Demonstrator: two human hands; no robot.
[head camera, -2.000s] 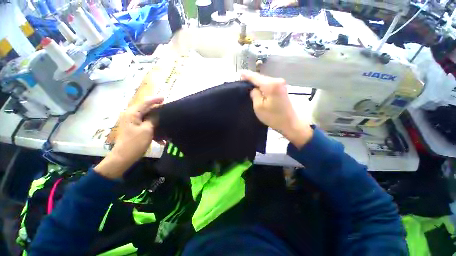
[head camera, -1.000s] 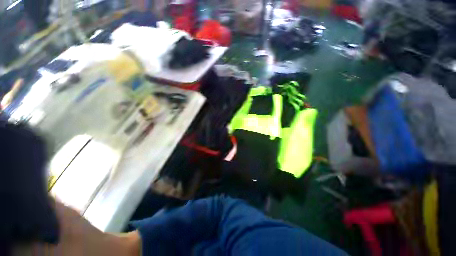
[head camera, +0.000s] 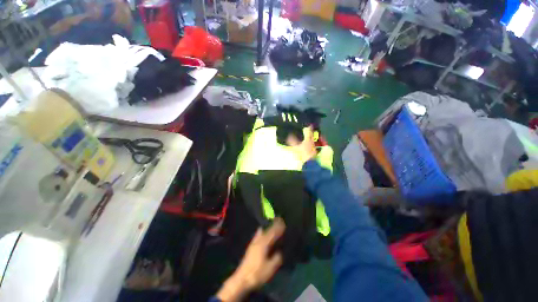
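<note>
A black and neon-green garment (head camera: 274, 150) hangs or lies low in front of me, with light stripes on black at its far end. My right hand (head camera: 307, 144) reaches out to its far end, fingers closed around the neon and black fabric. My left hand (head camera: 256, 259) is nearer, at the bottom centre, with its fingertips pinching black fabric beside a thin green strip. The fingertips of both hands are partly blurred.
The sewing machine (head camera: 74, 138) stands on a white table (head camera: 141, 206) at left. Black-handled scissors (head camera: 141, 148) lie on that table. Dark fabric (head camera: 206, 147) hangs beside it. A blue basket (head camera: 419, 156) with grey cloth stands at right, on a green floor.
My view has turned right, away from the sewing machine. The black piece held in both hands at first no longer shows. Both hands are now at the garment beside the table.
</note>
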